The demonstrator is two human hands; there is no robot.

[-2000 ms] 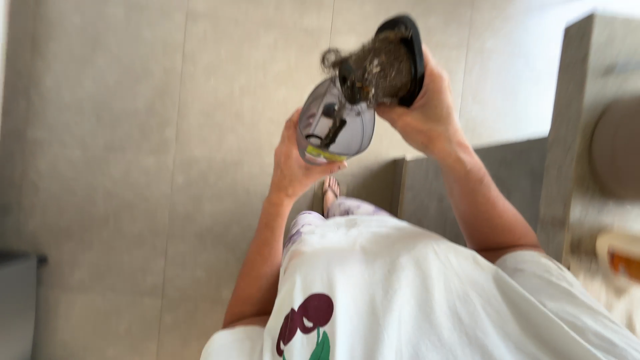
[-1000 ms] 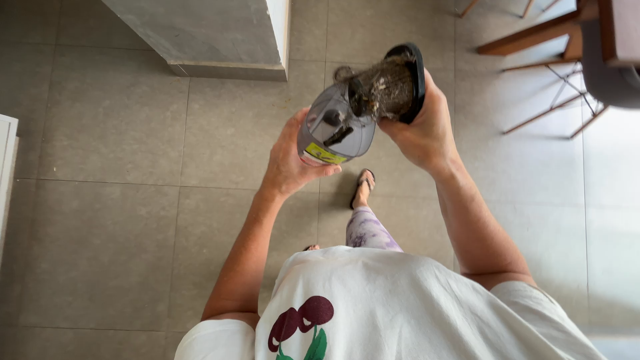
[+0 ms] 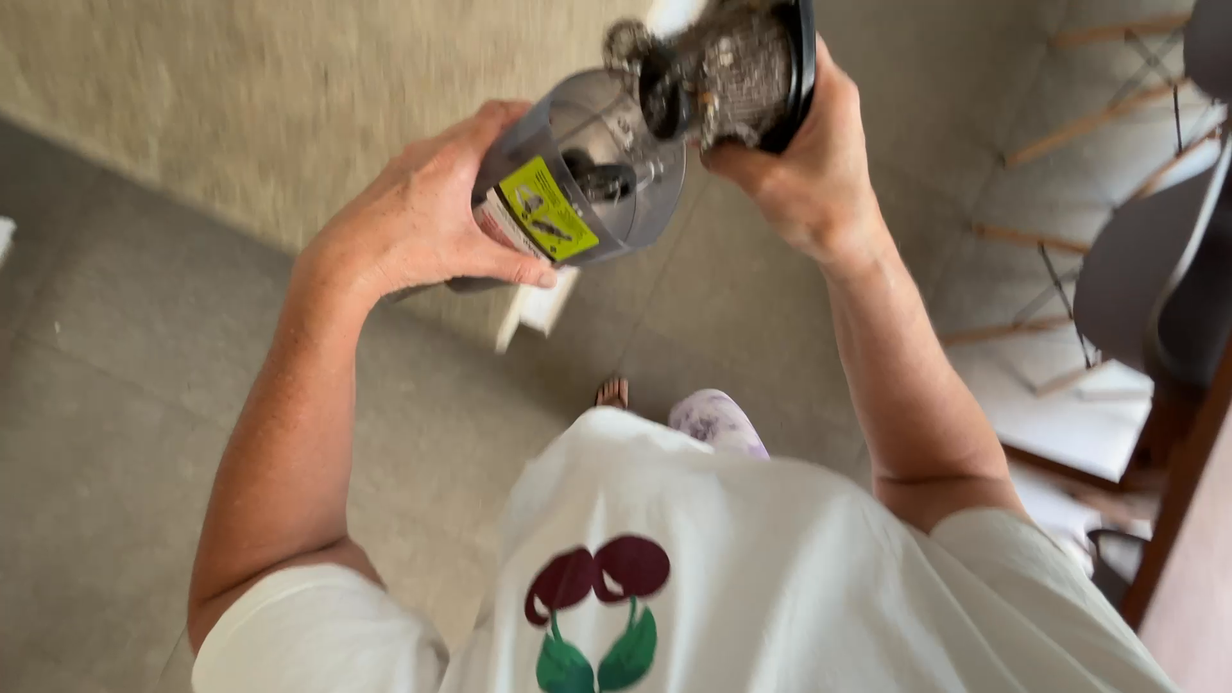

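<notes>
My left hand point(image 3: 414, 207) is wrapped around a clear grey plastic dust container point(image 3: 611, 226), which is tilted with its open end toward the upper right. It bears a yellow-green label with writing, and a dark part shows inside. My right hand point(image 3: 818, 173) grips the black rim of a dust-covered vacuum filter point(image 3: 746, 77). Grey fluff and hair cling to the filter's mesh, and a clump of dust point(image 3: 628, 43) sticks out at its left. The filter's inner end overlaps the container's mouth; whether they touch, I cannot tell.
Grey chairs point(image 3: 1121, 260) with wooden legs stand at the right, by a wooden table edge point(image 3: 1179, 500). A beige-grey panel or counter point(image 3: 241, 96) spans the upper left. Tiled floor point(image 3: 433, 433) lies below, with a sandalled foot point(image 3: 612, 392) on it.
The view has shifted a lot as I walk, and chairs and a beige surface now show. Both hands keep hold of the container and the filter, close together as before.
</notes>
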